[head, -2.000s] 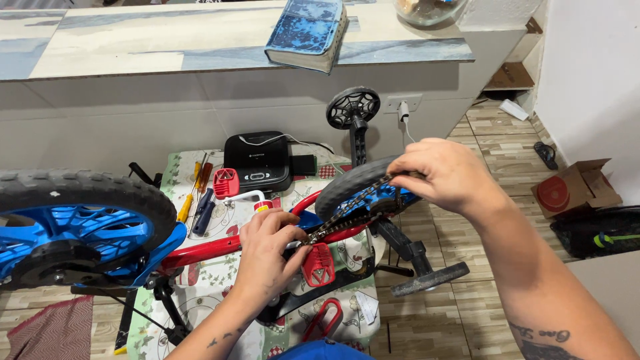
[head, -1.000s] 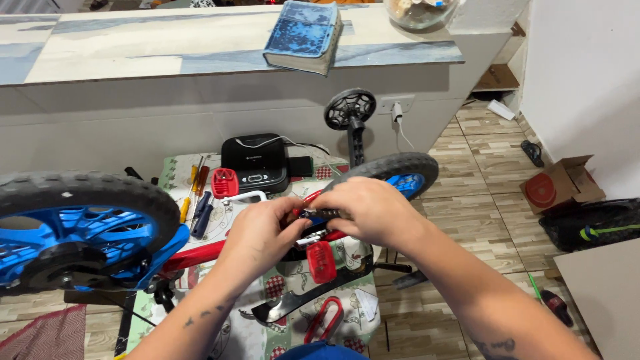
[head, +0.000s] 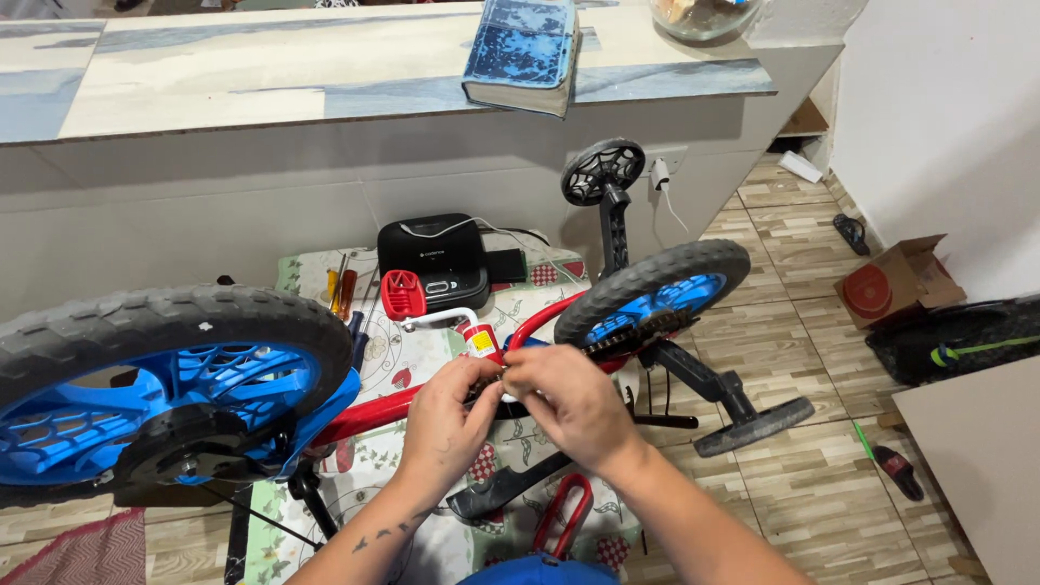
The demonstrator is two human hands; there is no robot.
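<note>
An upside-down child's bicycle with a red frame point(head: 370, 414) lies across a cloth-covered table. My left hand point(head: 451, 414) and my right hand point(head: 569, 406) meet at its crank, fingers pinching the bicycle chain, mostly hidden between them. From there the chain point(head: 621, 340) runs to the rear wheel point(head: 658, 292), which has a blue rim. A training wheel point(head: 603, 172) stands up behind it, another point(head: 754, 426) in front. The red pedal point(head: 403, 294) on its white crank arm is just beyond my hands. The front wheel point(head: 179, 366) is at the left.
Screwdrivers point(head: 344, 292) lie beside a black appliance point(head: 432, 264) on the patterned tablecloth point(head: 382, 349). A black chain guard point(head: 512, 487) and a red oval part point(head: 563, 516) are near my body. A blue book point(head: 524, 49) rests on the counter; a cardboard box point(head: 898, 280) is on the floor.
My right hand has moved left from the chain at the rear wheel to beside my left hand at the crank. The lower red pedal is no longer visible at my hands.
</note>
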